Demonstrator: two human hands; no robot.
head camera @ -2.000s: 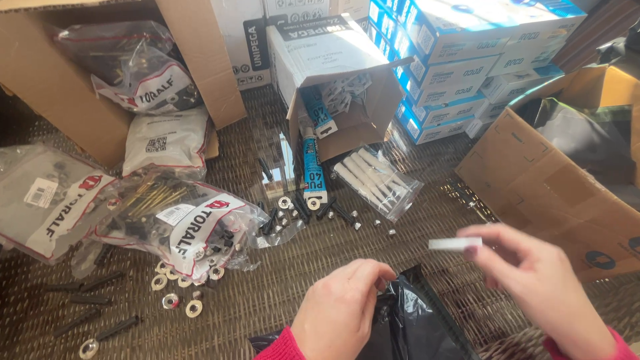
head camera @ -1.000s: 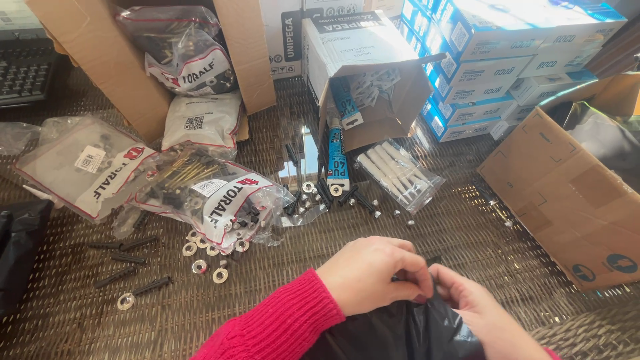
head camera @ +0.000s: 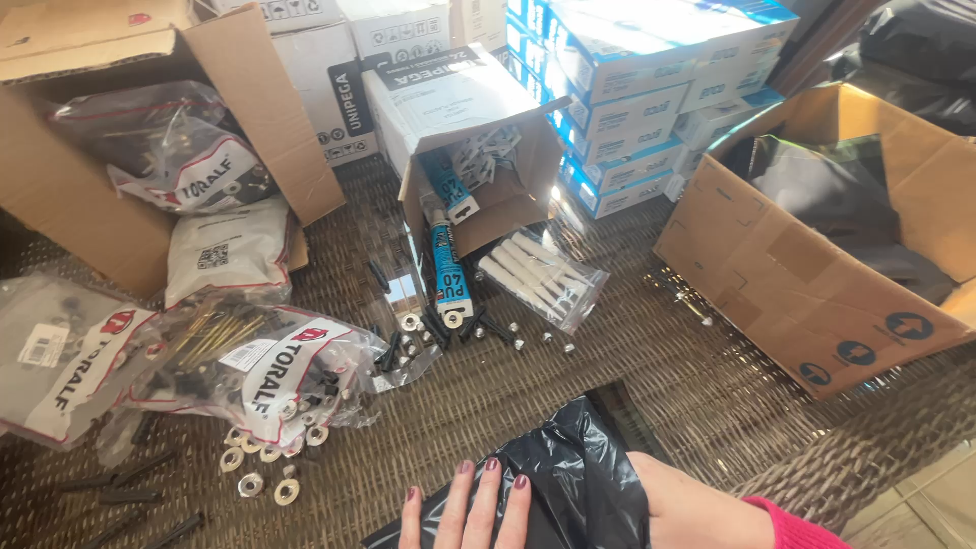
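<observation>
A black plastic bag (head camera: pixel 568 465) lies on the woven wicker surface at the bottom centre. My left hand (head camera: pixel 473 507) rests flat on the bag with its fingers spread. My right hand (head camera: pixel 694 507) is at the bag's right edge, its fingers hidden by the black plastic, so its grip does not show. Beyond the bag are a clear packet of white plastic nozzles (head camera: pixel 537 278), a blue and black sealant tube (head camera: pixel 450 267), and small metal nuts. Metal washers (head camera: pixel 287 491) and black plugs (head camera: pixel 130 496) lie to the left.
Bags of fasteners (head camera: pixel 244 366) lie at left, near an open cardboard box (head camera: pixel 259 107) holding more bags. A small white carton (head camera: pixel 457 99) lies open at the centre back beside stacked blue and white boxes (head camera: pixel 633 114). An open brown box (head camera: pixel 778 282) with black bags stands at right.
My left hand has come to lie spread over the black bag, where both hands were together at its upper edge a second ago. The small white piece in my right hand two seconds ago is out of sight.
</observation>
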